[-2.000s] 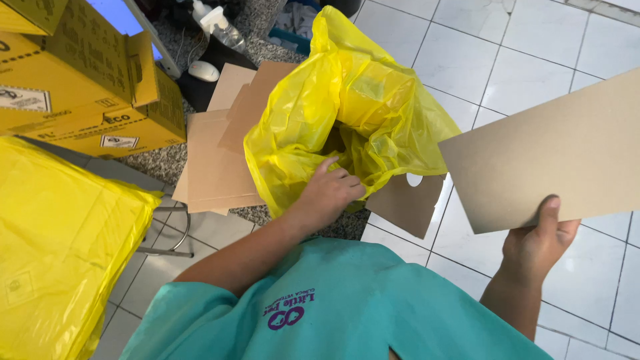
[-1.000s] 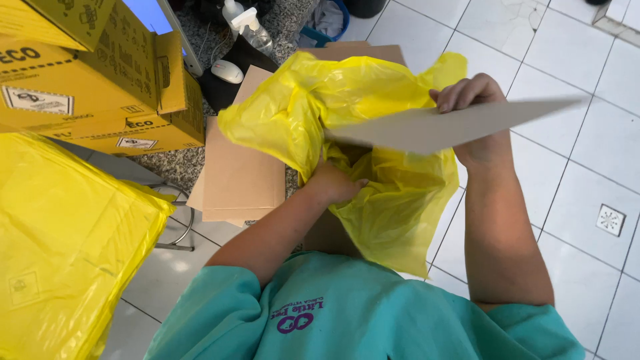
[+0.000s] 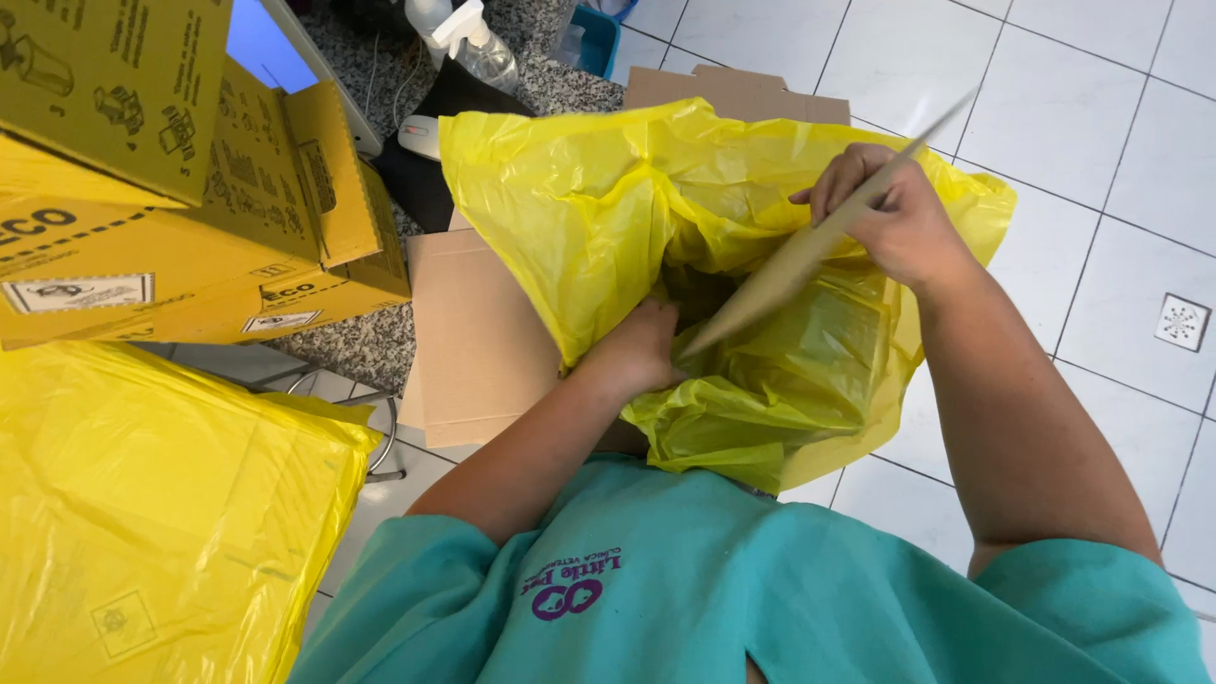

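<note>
A yellow plastic bag point(image 3: 608, 228) stands with its mouth spread wide in front of my body. My right hand point(image 3: 883, 209) grips a thin cardboard sheet point(image 3: 807, 256), seen nearly edge-on, over the bag's right part. The sheet slants down to the left, its lower end at the dark opening. My left hand point(image 3: 646, 347) is at the near left of the mouth, against the yellow plastic. Its fingertips are hidden, so its hold on the plastic cannot be told.
Flat cardboard pieces point(image 3: 475, 332) lie left of the bag on a granite counter point(image 3: 361, 342). Yellow printed cardboard boxes point(image 3: 171, 266), a computer mouse point(image 3: 419, 138) and a spray bottle point(image 3: 484, 52) are at the upper left. A yellow plastic-covered stack point(image 3: 171, 503) is at lower left, by a metal stool leg point(image 3: 388, 442).
The cardboard sheet in my right hand has moved from the right side to over the bag's mouth and now tilts down into it. My left hand stays at the bag's near left part.
</note>
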